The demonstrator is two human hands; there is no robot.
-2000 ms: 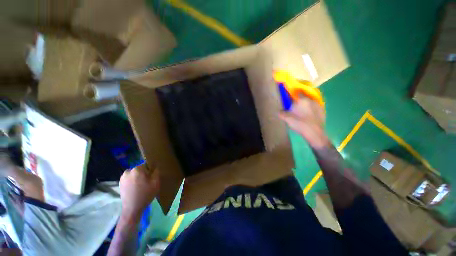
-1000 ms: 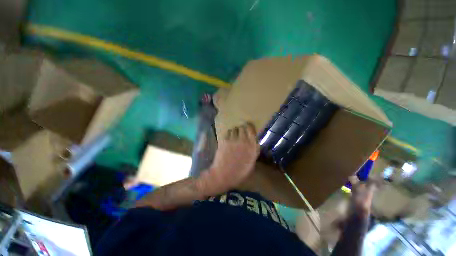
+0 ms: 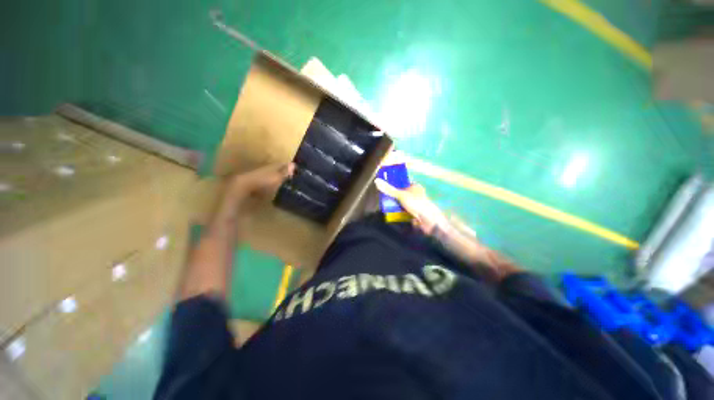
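An open brown carton (image 3: 270, 117) is tilted in front of me, flaps spread. Dark glossy packed products (image 3: 325, 160) sit in rows inside it. My left hand (image 3: 254, 186) grips the carton's left side, its fingertips at the edge of the products. My right hand (image 3: 415, 205) is shut on the blue and yellow tape gun (image 3: 394, 186), at the carton's right side. The far side of the carton and its underside are hidden. The picture is blurred.
Brown cartons with small white labels (image 3: 94, 226) stand together at the left. A blue plastic object (image 3: 626, 308) and a pale roll or tube (image 3: 685, 238) are at the right. Yellow lines (image 3: 524, 201) cross the green floor. Part of another brown carton (image 3: 689, 66) shows at the upper right.
The view has swung round, and the stacked cartons now show at the left. The carton has moved left in the picture with my left hand. The tape gun is now nearer the carton's upper right side.
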